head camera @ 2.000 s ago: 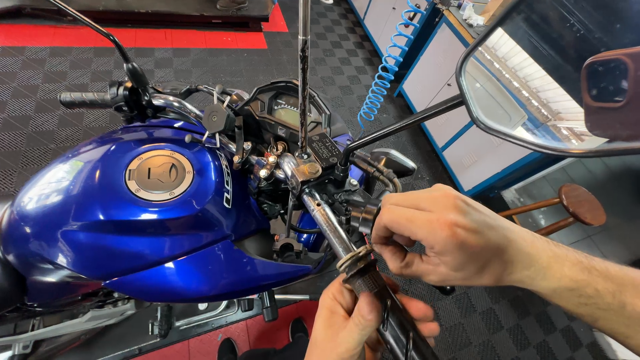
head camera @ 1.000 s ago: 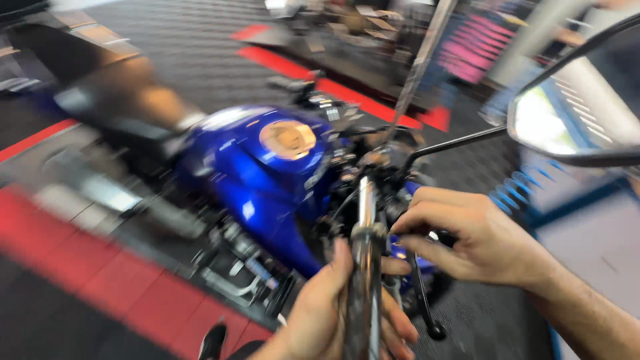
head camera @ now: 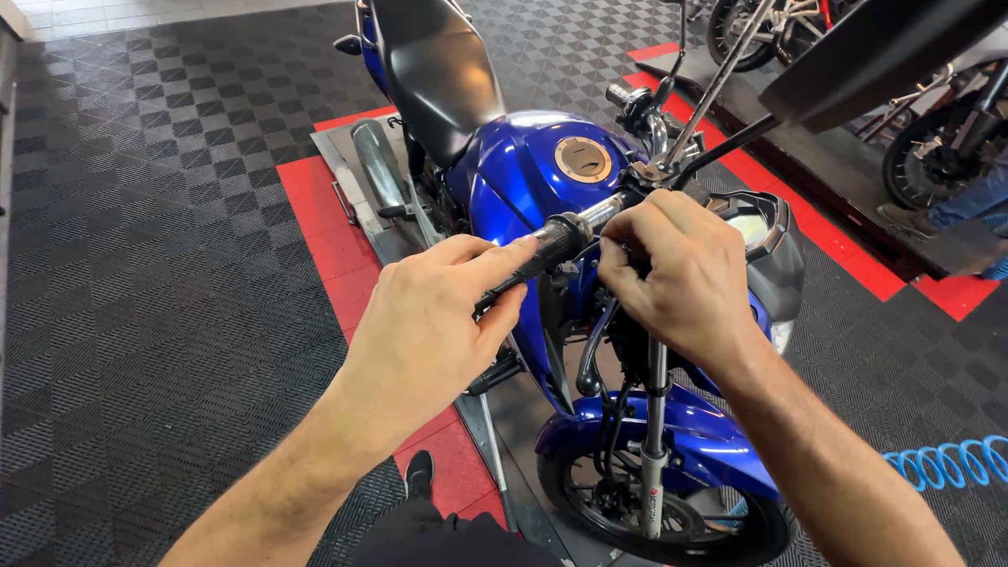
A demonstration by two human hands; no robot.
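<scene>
A blue motorcycle's fuel tank [head camera: 516, 169] lies beyond my hands. My left hand [head camera: 441, 315] is closed around the black rubber handlebar grip [head camera: 557, 240], fingers on its outer part. Between the grip and the clamp shows bare metal handlebar tube [head camera: 602, 211]. Just right of the tube, my right hand [head camera: 681, 264] has thumb and fingertips pinched together by the bar; what they hold is hidden, perhaps a cable or control part. A black lever [head camera: 589, 370] hangs down below the bar. The front fork leg [head camera: 657, 409] stands below my right hand.
The mirror [head camera: 874, 63] juts in at the upper right on its stem. A metal rod [head camera: 720, 75] rises from the handlebar clamp. The motorcycle stands on a lift platform [head camera: 472, 441]. At right are another motorcycle, a person's leg [head camera: 972, 201] and a blue coiled hose [head camera: 945, 465].
The view has swung strongly around the motorcycle. My left hand now lies over the grip, where earlier it held it from below. My right hand stays beside the bar.
</scene>
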